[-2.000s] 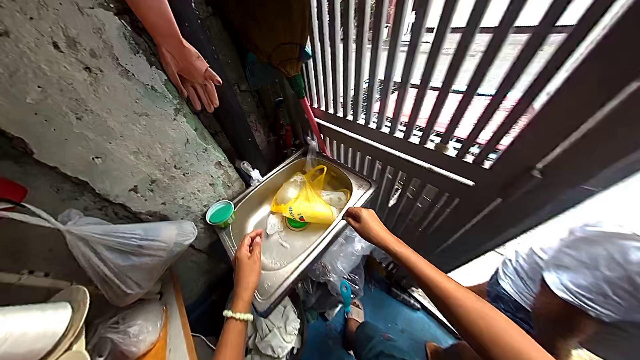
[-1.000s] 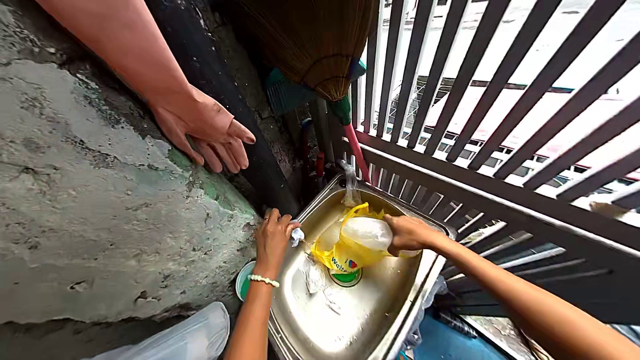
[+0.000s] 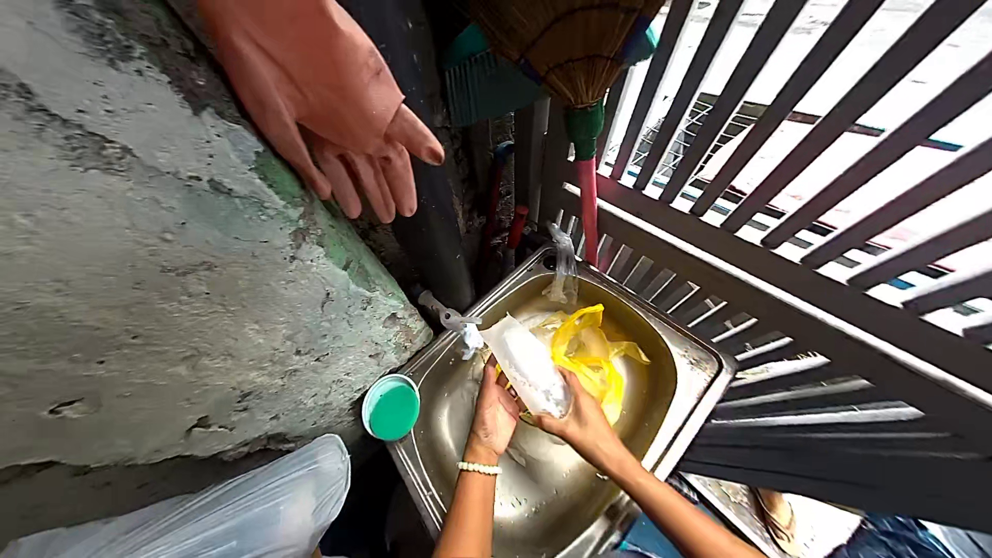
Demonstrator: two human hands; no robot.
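Observation:
Over the stainless steel sink (image 3: 697,368), my right hand (image 3: 580,418) grips the lower end of a whitish, clear plastic bag of what looks like ice (image 3: 527,368). My left hand (image 3: 496,415), with a beaded bracelet on the wrist, cups it from the left and below. A yellow plastic bag (image 3: 593,349) lies crumpled in the basin, just right of the whitish bag. At the upper left of the held bag is a faucet (image 3: 449,316), with a scrap of white material at its spout. A knotted clear plastic bag (image 3: 562,260) hangs at the sink's back corner.
Another person's hand (image 3: 349,116) reaches down from the top left. A rough concrete wall (image 3: 194,294) borders the left, a slatted metal gate (image 3: 775,310) the right. Behind stands a broom (image 3: 589,155). A green-topped container (image 3: 391,408) sits beside the sink; a white plastic bag (image 3: 271,496) is lower left.
My left hand has moved from beside the faucet to the whitish bag. That bag, earlier at the yellow bag, is now held up to its left. The view has come closer to the sink.

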